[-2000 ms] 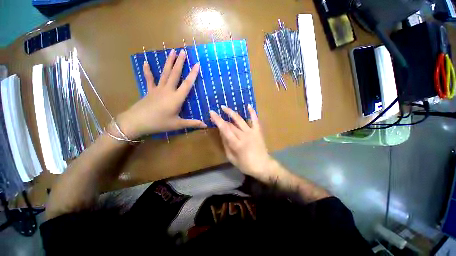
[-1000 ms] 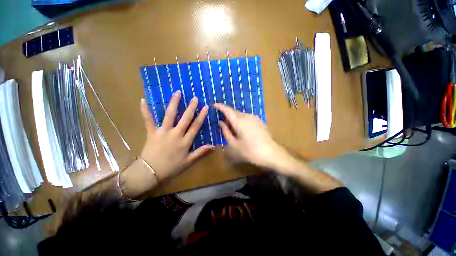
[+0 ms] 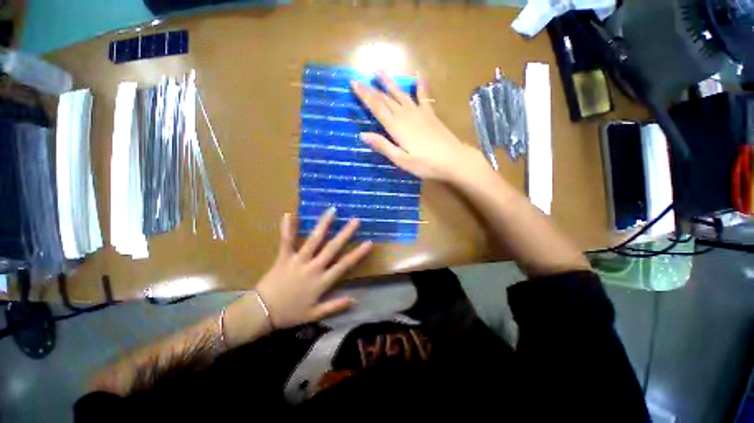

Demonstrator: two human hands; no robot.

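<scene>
A blue cell panel (image 3: 355,157) lies flat on the brown tabletop in front of me, its long side running away from me and its thin silver lines running left to right. My left hand (image 3: 310,268) has its fingers spread, with the fingertips at the panel's near left corner. My right hand (image 3: 413,128) lies with spread fingers over the panel's far right part. Both hands touch or hover just over the panel; neither is closed around anything.
Long ribbon strands (image 3: 165,157), white strips (image 3: 126,173) and another white pile (image 3: 77,173) lie left. Short ribbon leads (image 3: 499,120), a white strip (image 3: 539,136), a phone (image 3: 626,175) and a soldering stand (image 3: 585,74) are right. A dark cell piece (image 3: 149,46) lies upper left.
The panel has turned about a quarter turn, so its lines now run sideways. My right hand has moved to its far right part, my left hand to its near left corner. The view has shifted.
</scene>
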